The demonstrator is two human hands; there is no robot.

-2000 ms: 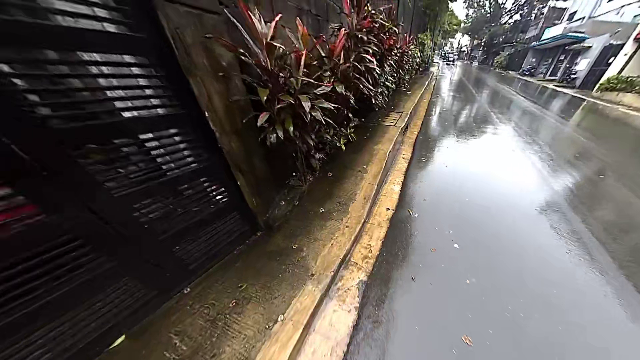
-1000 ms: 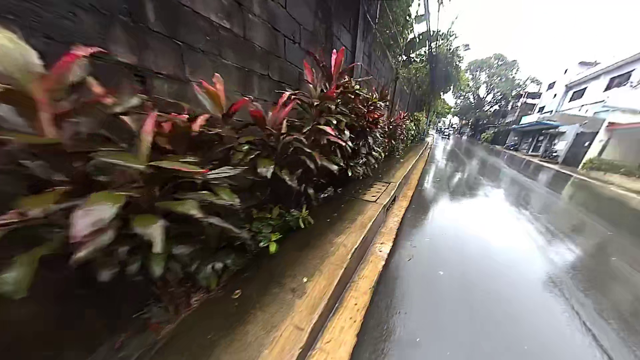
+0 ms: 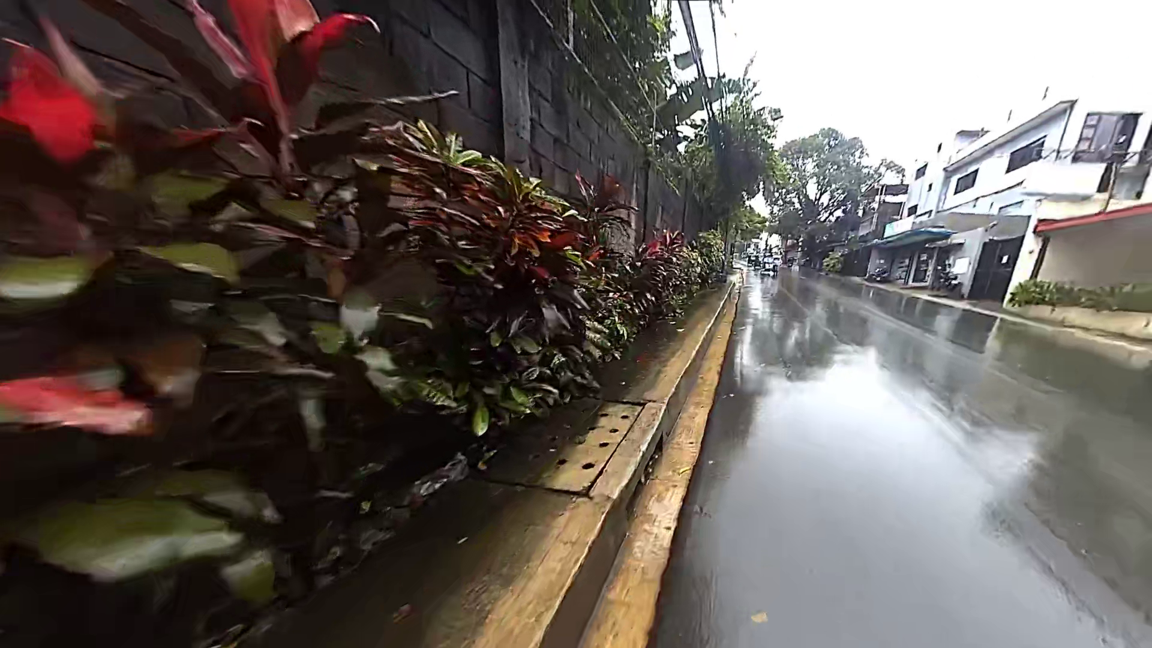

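Neither my left hand nor my right hand shows in the head view, so what they hold or touch is hidden. Leafy shrubs with red and green leaves (image 3: 513, 243) crowd the left side, the nearest ones blurred. Beside them runs a wet concrete sidewalk (image 3: 432, 558) with a drain cover (image 3: 594, 450) pierced by several round holes. A yellow-painted curb (image 3: 652, 531) borders the wet asphalt road (image 3: 837, 504), which reflects the sky.
A dark concrete block wall (image 3: 576, 117) rises behind the shrubs. Trees (image 3: 819, 184) stand farther along the road. White buildings (image 3: 990, 171) line the far right side, near a low planter (image 3: 1080, 315). Distant vehicles (image 3: 769, 263) are small on the road.
The view has moved forward along the sidewalk and tilted up. The black slatted gate seen two seconds ago has left the picture, and the drain cover now appears much nearer.
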